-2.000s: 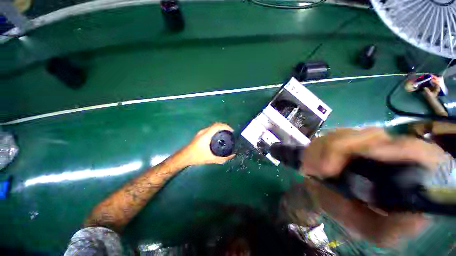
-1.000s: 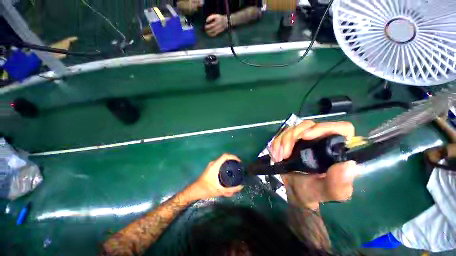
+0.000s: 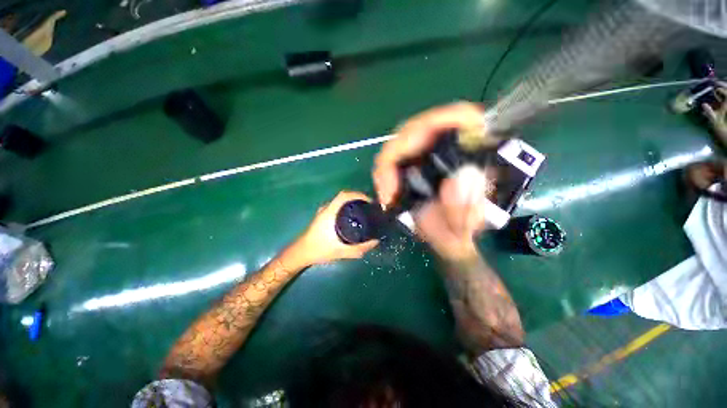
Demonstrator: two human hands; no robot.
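Observation:
My left hand (image 3: 331,233) is wrapped around a black cylindrical unit (image 3: 355,221), held upright with its dark recessed end facing up. My right hand (image 3: 446,175) is blurred and grips the black electric screwdriver (image 3: 422,177). The driver's lower end is at the right edge of the unit; its tip is too blurred to tell if it touches. The white screw feeder (image 3: 522,156) is partly hidden behind my right hand. Tiny silver screws (image 3: 391,263) lie scattered right of and below the unit.
A lit unit (image 3: 545,235) lies right of the feeder. Black units (image 3: 194,115) (image 3: 311,68) lie beyond the white line. A clear plastic bag (image 3: 28,267) and small blue object (image 3: 33,323) are at left. A blurred silvery coil (image 3: 558,76) extends to the upper right. Another person's sleeve (image 3: 685,271) is at right.
The screwdriver has moved from the feeder to the held unit and now stands steeper over it. The lit unit has come into view at right. The black units beyond the line have shifted in view.

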